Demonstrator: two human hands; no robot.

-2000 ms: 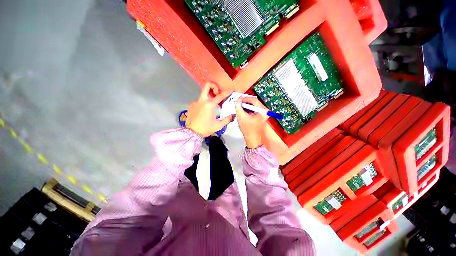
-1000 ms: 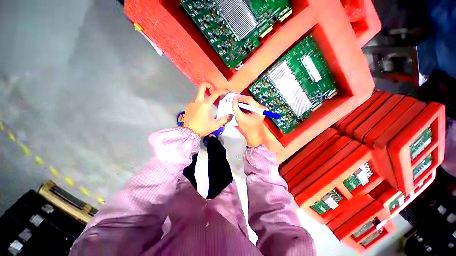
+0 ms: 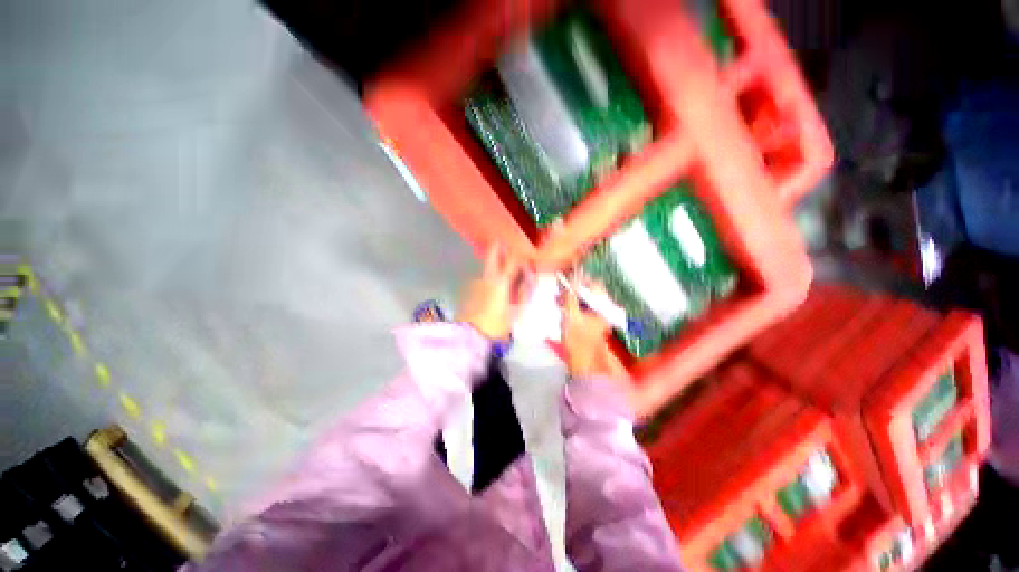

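Observation:
The view is blurred. My left hand (image 3: pixel 492 299) holds a white paper slip (image 3: pixel 540 304) near the edge of the red-orange foam tray (image 3: pixel 603 203). My right hand (image 3: pixel 589 341) is shut on a marker pen (image 3: pixel 601 305) with a white barrel and blue end, just right of the slip. Writing on the slip cannot be made out. The tray holds a green circuit board (image 3: pixel 659 263) with white blocks in the near pocket and another board (image 3: pixel 559 112) in the far pocket.
More red foam trays (image 3: pixel 771 402) with boards are stacked at the lower right. Black crates (image 3: pixel 50 503) stand at the lower left beside a tan frame (image 3: pixel 145 492). A yellow dashed line (image 3: pixel 106 380) runs along the grey floor. A blue shape (image 3: pixel 983 179) is at the upper right.
The view has shifted and blurred, so the trays and both hands appear lower in the picture. The left hand still holds the slip and the right hand the pen.

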